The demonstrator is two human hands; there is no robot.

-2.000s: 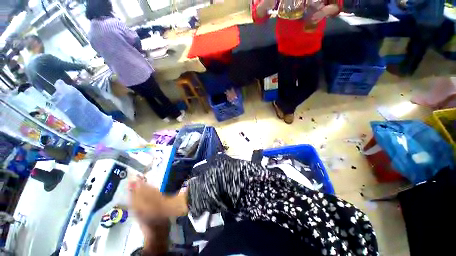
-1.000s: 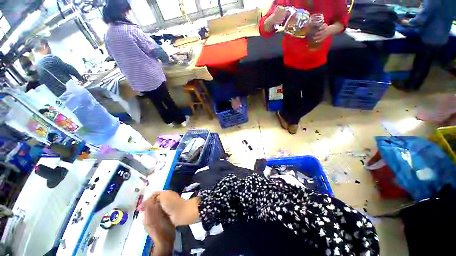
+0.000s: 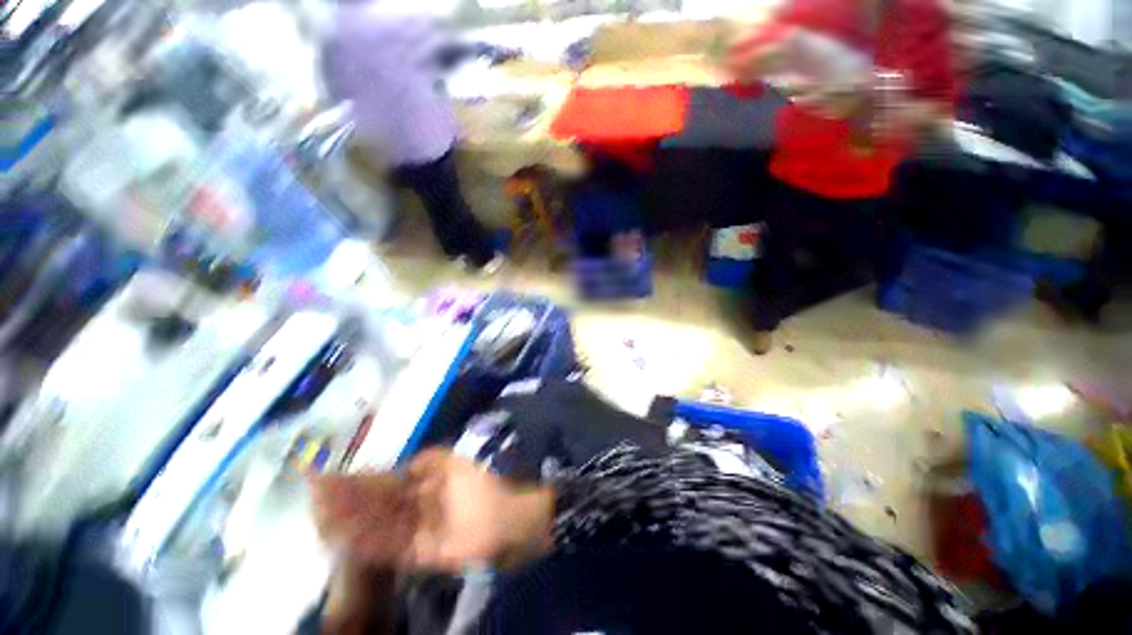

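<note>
The frame is blurred. My right hand (image 3: 478, 511), from a black-and-white patterned sleeve, reaches left over my lap. My left hand (image 3: 363, 519) is beside it, further left, and the two appear to touch. Their fingers are smeared, and I cannot tell whether they hold anything. Dark cloth (image 3: 571, 419) lies beyond my right wrist, with small pale pieces near it. The white sewing machine (image 3: 230, 428) stands on the table left of my hands.
A blue crate (image 3: 795, 449) with scraps is beyond my sleeve. Darker crates (image 3: 552, 341) stand beside the table's blue edge. A person in red (image 3: 834, 155) and one in purple (image 3: 395, 93) stand across the floor. A blue bag (image 3: 1049, 509) lies at right.
The view has swung, so the room sits further right in the picture and is blurred. My hands, apparently together one second ago, are still close together.
</note>
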